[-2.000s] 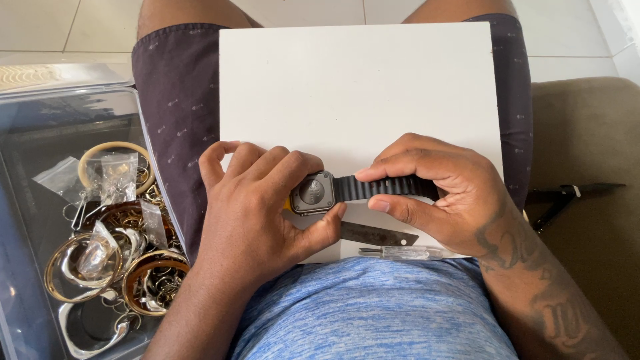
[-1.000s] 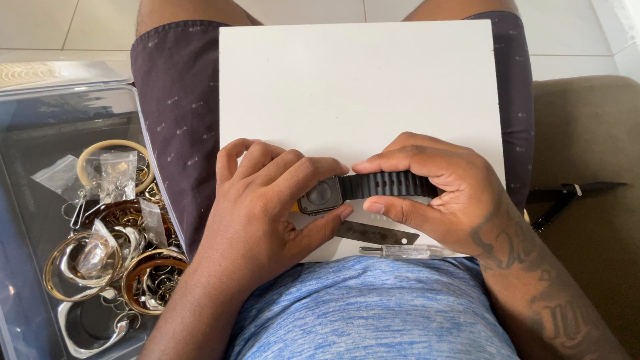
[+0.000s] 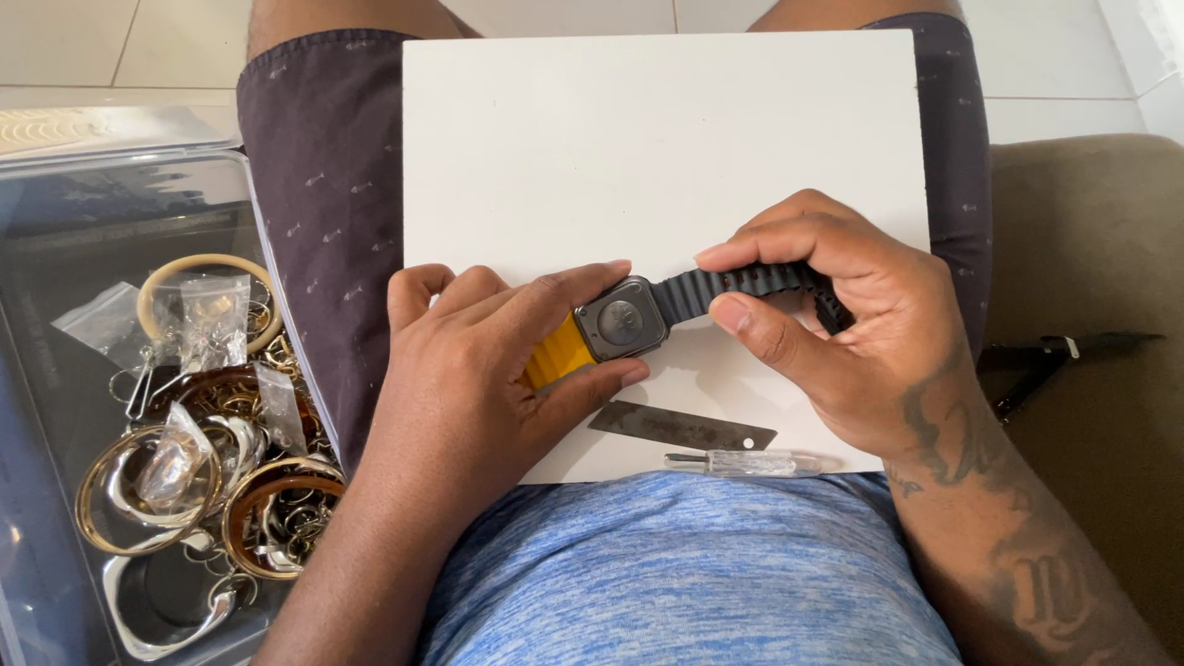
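A smartwatch (image 3: pixel 622 319) lies back side up between my hands, over a white board (image 3: pixel 555 139) on my lap. My left hand (image 3: pixel 481 361) grips its case between thumb and index finger, and a yellow strap part (image 3: pixel 561 354) shows beneath that hand. My right hand (image 3: pixel 832 305) pinches the ribbed black strap (image 3: pixel 689 294), whose end curls into the palm. Below the watch rests a flat dark metal blade (image 3: pixel 683 425) with a hole at one end. Beside the blade is a small screwdriver with a clear handle (image 3: pixel 754 462).
At the left stands a clear plastic box (image 3: pixel 254 199) with bangles (image 3: pixel 148 490), rings and small zip bags (image 3: pixel 215 319). A black tool or knife (image 3: pixel 1027 356), partly hidden, lies on the brown cushion (image 3: pixel 1091 222) at the right.
The watch has tilted, its strap end rising toward the upper right, and more of the yellow part shows. My right hand has shifted slightly up, still on the black strap.
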